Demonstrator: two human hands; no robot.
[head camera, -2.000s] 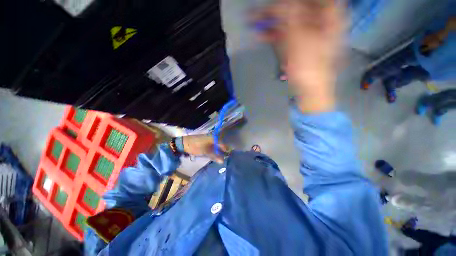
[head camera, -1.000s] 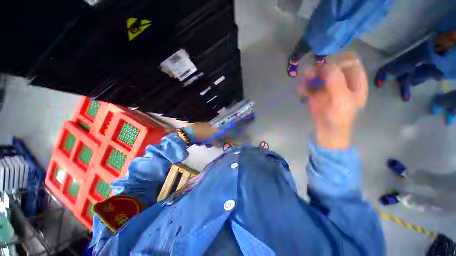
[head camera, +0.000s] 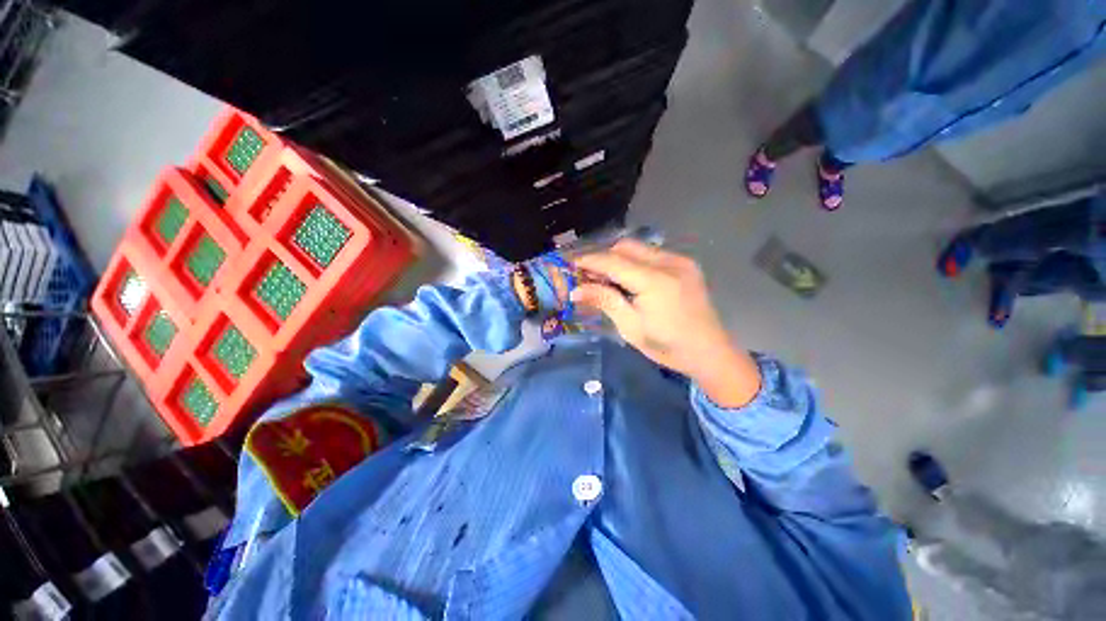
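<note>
My left hand (head camera: 560, 289), with a dark beaded band at its wrist, is in front of my chest, mostly covered by my right hand. My right hand (head camera: 661, 309) reaches across with fingers bent together over it. A thin blue cord (head camera: 565, 269) shows between the hands, by the right fingertips; its ends are hidden. The tall stack of black totes (head camera: 412, 103) stands just beyond, with a white barcode label (head camera: 519, 100) on its side. What the left fingers hold cannot be seen.
Red trays (head camera: 212, 315) with green boards are stacked low at left. A wire rack (head camera: 73, 425) and dark bins with white labels (head camera: 103, 573) are at lower left. A person in a blue smock (head camera: 934, 85) stands at upper right; other people's legs show at the right edge.
My right hand has come down and left from its raised position to meet my left hand. The view has shifted, so the tote stack sits higher and further right.
</note>
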